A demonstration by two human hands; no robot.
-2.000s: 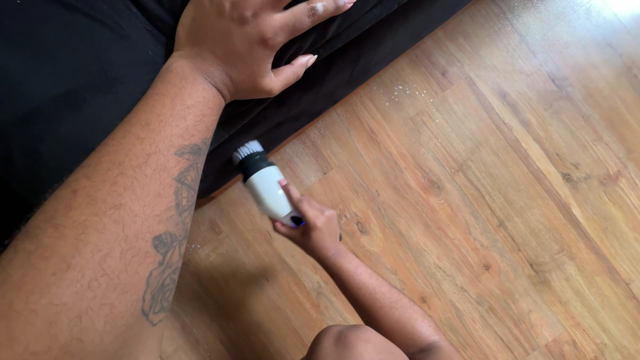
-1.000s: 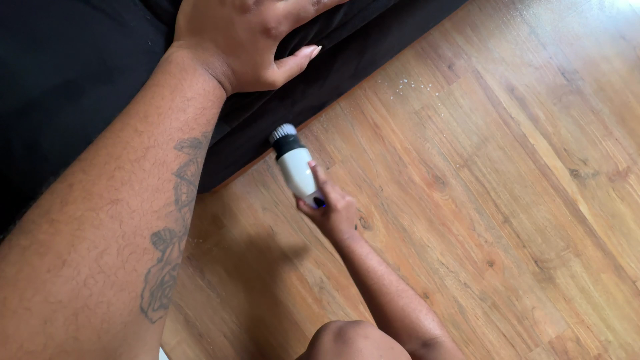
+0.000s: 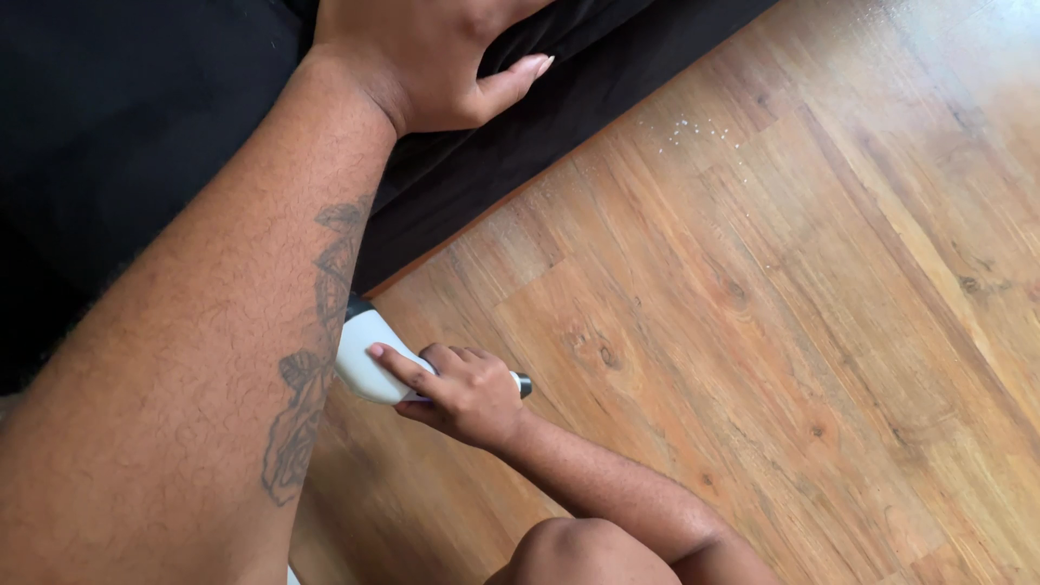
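Note:
My left hand (image 3: 439, 69) rests on the black fabric of what looks like a sofa (image 3: 138, 106), with its thumb held apart; its other fingertips are cut off by the top edge. My right hand (image 3: 467, 394) grips the handle of a white handheld cleaning device (image 3: 370, 357), perhaps a small vacuum, one finger stretched along its body. A black end of the handle sticks out behind the hand. The device's dark head lies at the lower edge of the sofa, and my left forearm hides its tip, so the bristles are out of sight.
Wood-plank flooring (image 3: 691, 325) spreads to the right of the sofa's lower edge. Small white crumbs (image 3: 695, 130) lie scattered on it near the sofa. My bent knee (image 3: 585, 556) is at the bottom, and a small white edge shows at the bottom left.
My right hand has swung the device leftward along the sofa's lower edge, and its head has gone behind my left forearm. The bristles showed in both earlier frames. My left hand stays on the sofa.

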